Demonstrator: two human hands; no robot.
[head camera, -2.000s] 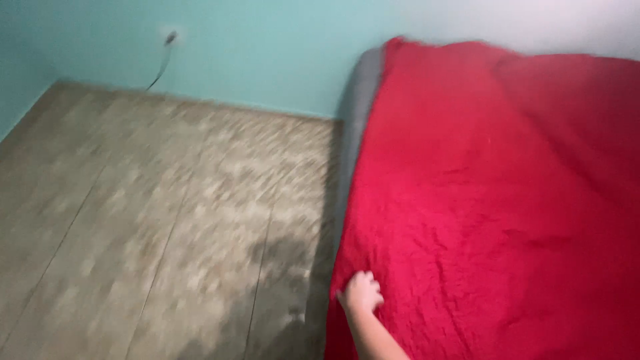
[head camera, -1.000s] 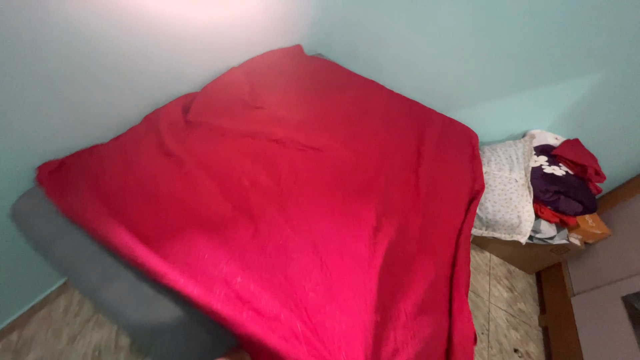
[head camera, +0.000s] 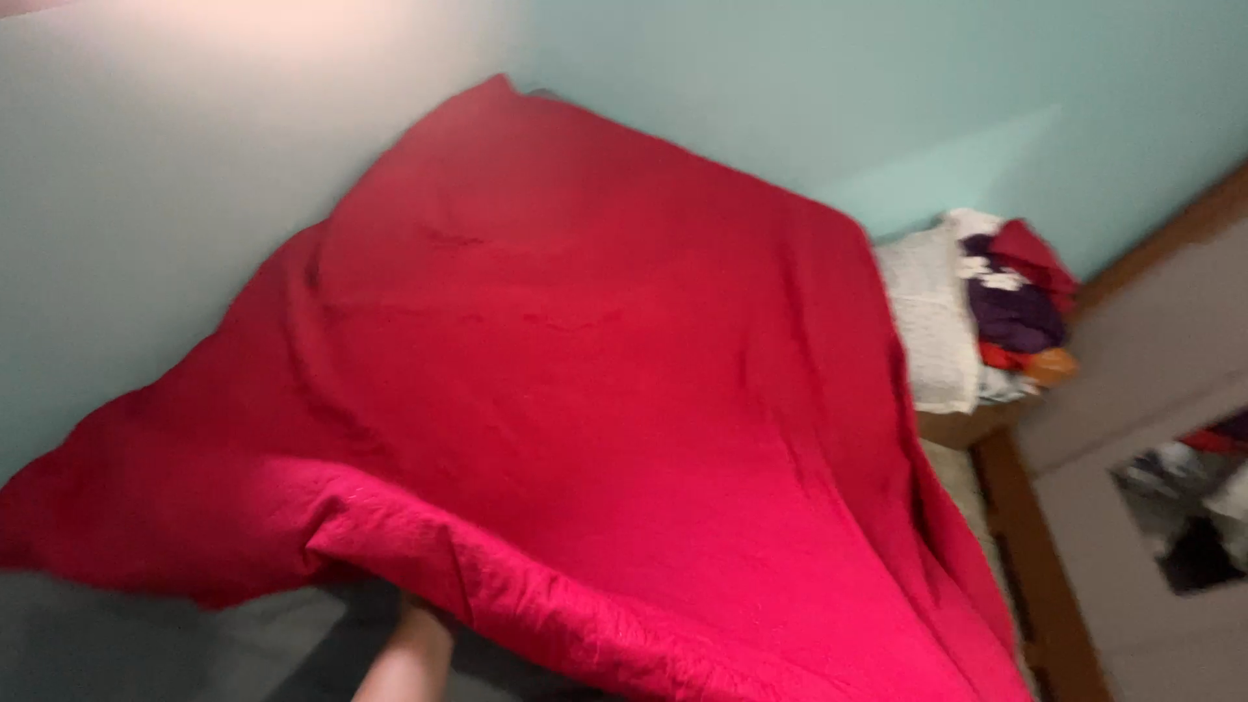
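A large red bed sheet or cover (head camera: 585, 370) lies spread over a bed, with creases across it. Its near edge is raised in a fold at lower left, baring part of a grey mattress or fitted sheet (head camera: 263, 643). At the bottom, left of centre, a bare forearm, which looks like that of my left hand (head camera: 424, 619), reaches up to the raised edge. The fingers are hidden by the red cloth, so their hold cannot be told. My right hand is out of view.
Pale green walls (head camera: 877, 107) meet behind the bed. On the right, a box (head camera: 965, 426) bears a white patterned cloth (head camera: 931, 317) and piled clothes (head camera: 1014, 302). Beside it stands a grey-panelled piece of furniture (head camera: 1102, 507) with brown trim and a mirror-like panel (head camera: 1185, 507).
The red cloth's near left edge has lifted into a fold, and a forearm has come into view beneath it. The view swung widely right after the first frame.
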